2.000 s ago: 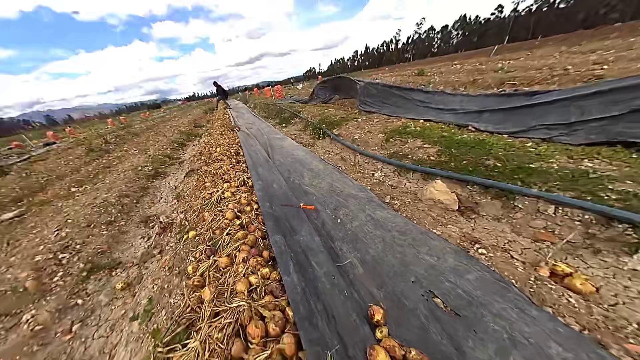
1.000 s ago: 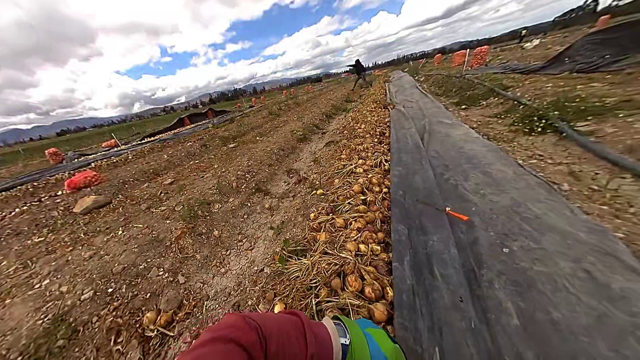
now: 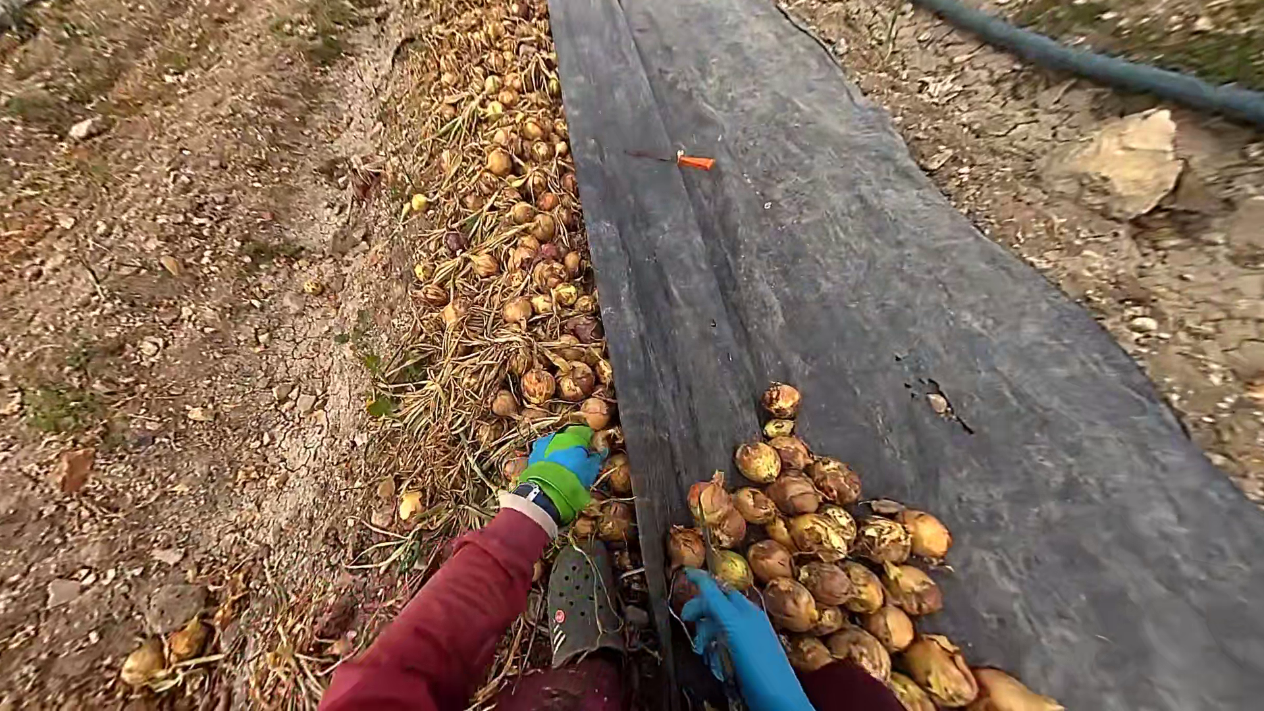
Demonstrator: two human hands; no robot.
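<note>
My left hand (image 3: 565, 466), in a green and blue glove, reaches onto the row of onions (image 3: 538, 385) with dry tops; its fingertips are partly hidden, so a hold cannot be made out. In a blue glove, my right hand (image 3: 726, 622) is beside the near left edge of a pile of onions (image 3: 825, 583) on the black sheet (image 3: 839, 247). Something thin and dark shows by its fingers, too unclear to name. Farther up the sheet lies a tool with an orange handle (image 3: 696, 162) and a thin dark end.
A clog (image 3: 583, 602) on my foot stands between the onion row and the sheet. A blue-grey hose (image 3: 1096, 67) and a large stone (image 3: 1131, 163) are at the upper right. Loose onions (image 3: 145, 662) lie on the soil at lower left. The sheet has a small tear (image 3: 938, 400).
The view has tilted down strongly. My left hand, at the bottom edge one second ago, is now over the onion row. My right hand has come into view.
</note>
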